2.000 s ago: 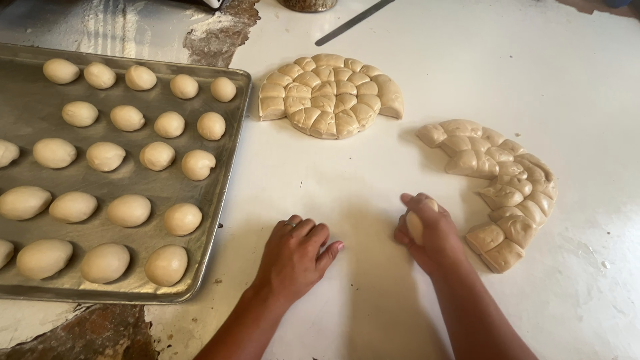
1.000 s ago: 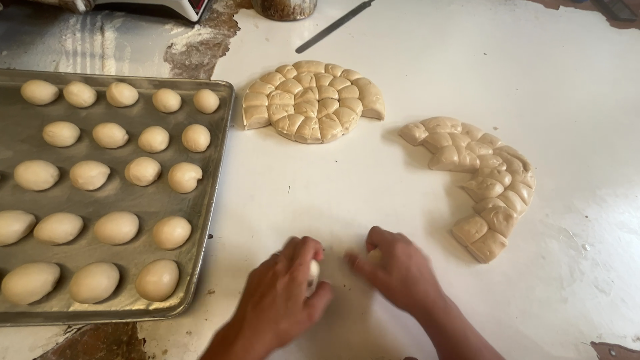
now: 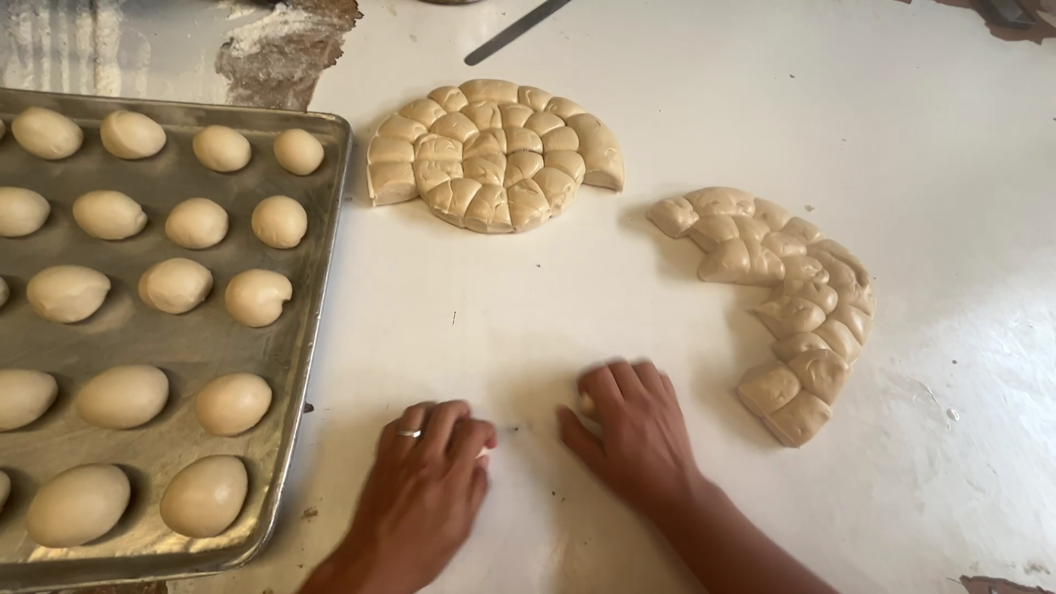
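Observation:
Both hands are palm down on the white work surface. My left hand [image 3: 429,474], with a ring on one finger, is cupped over a piece of dough that shows only as a pale bit at its fingertips. Across from it, my right hand [image 3: 631,429] curls over another piece of dough [image 3: 587,404], mostly hidden under the fingers. A scored, round slab of divided dough [image 3: 495,157] lies beyond the hands. To the right of my right hand is a curved section of divided dough [image 3: 804,305].
A metal baking tray [image 3: 318,330] at the left holds several rows of dough balls [image 3: 233,404]. A flat metal blade [image 3: 516,33] lies at the far edge. The surface [image 3: 949,247] has worn, floury patches at its far left.
Two seconds ago my right hand held a dough piece beside the curved section; it has since come down nearer my left hand. My left hand, earlier without visible dough, now covers a piece.

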